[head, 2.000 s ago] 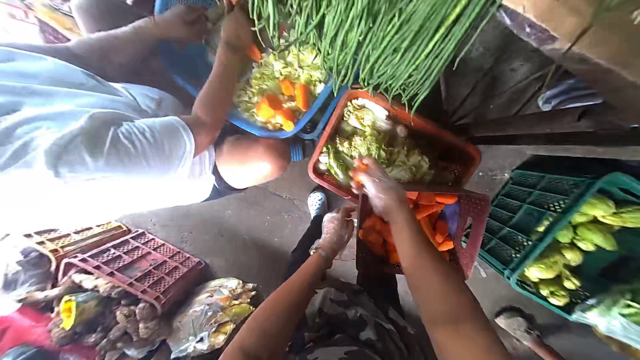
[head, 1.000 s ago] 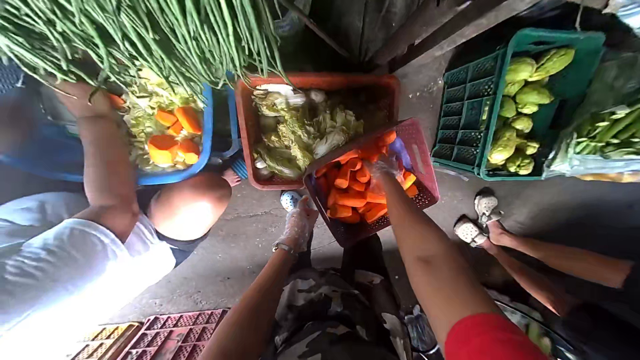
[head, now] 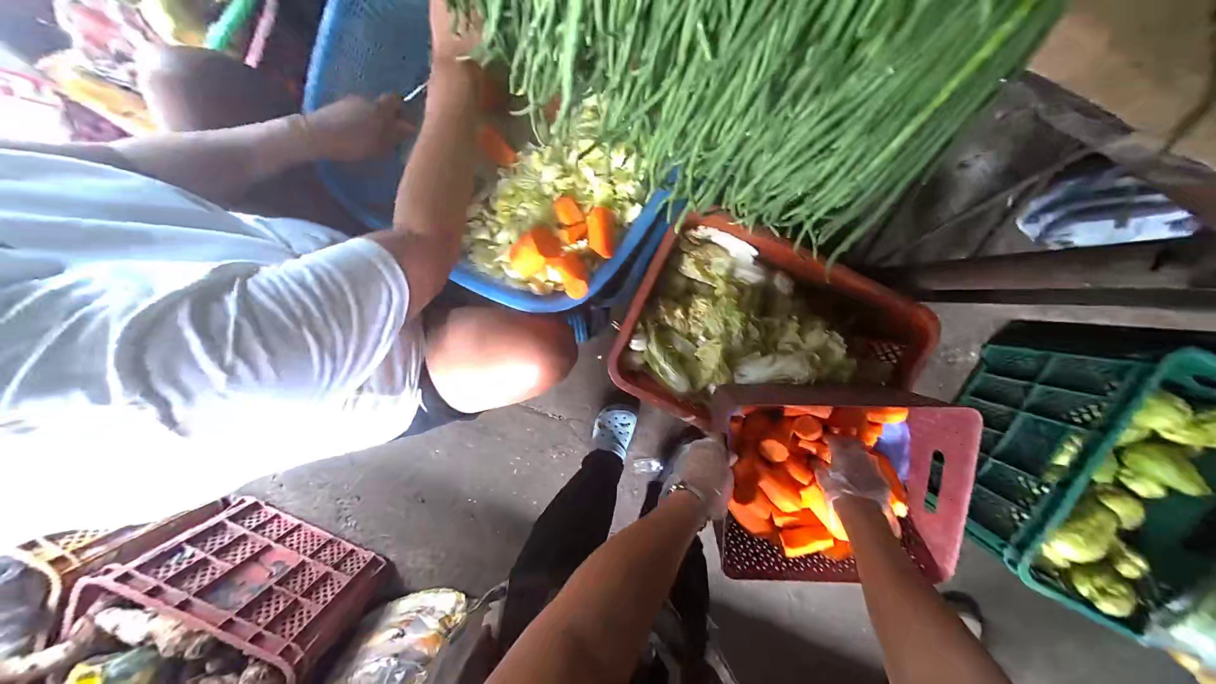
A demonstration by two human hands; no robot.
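My right hand, in a clear plastic glove, reaches down among the cut carrots in a red plastic crate; its fingertips are partly hidden. At the crate's left wall is my gloved left hand, with its fingers hidden along the edge, so its grip cannot be told. An orange-red crate of leafy cabbage pieces touches the carrot crate's far side. Left of it, a blue basin holds chopped cabbage with carrot chunks on top.
A person in a white shirt works at the basin on the left. Long green beans overhang the basin and the cabbage crate. Green crates, one with chayotes, stand right. An upturned red crate and a plastic bag lie lower left.
The view has swung left since one second ago. Two seconds ago my right hand was over the cabbage crate; now it is among the carrots. Another person's legs at the right are mostly out of view.
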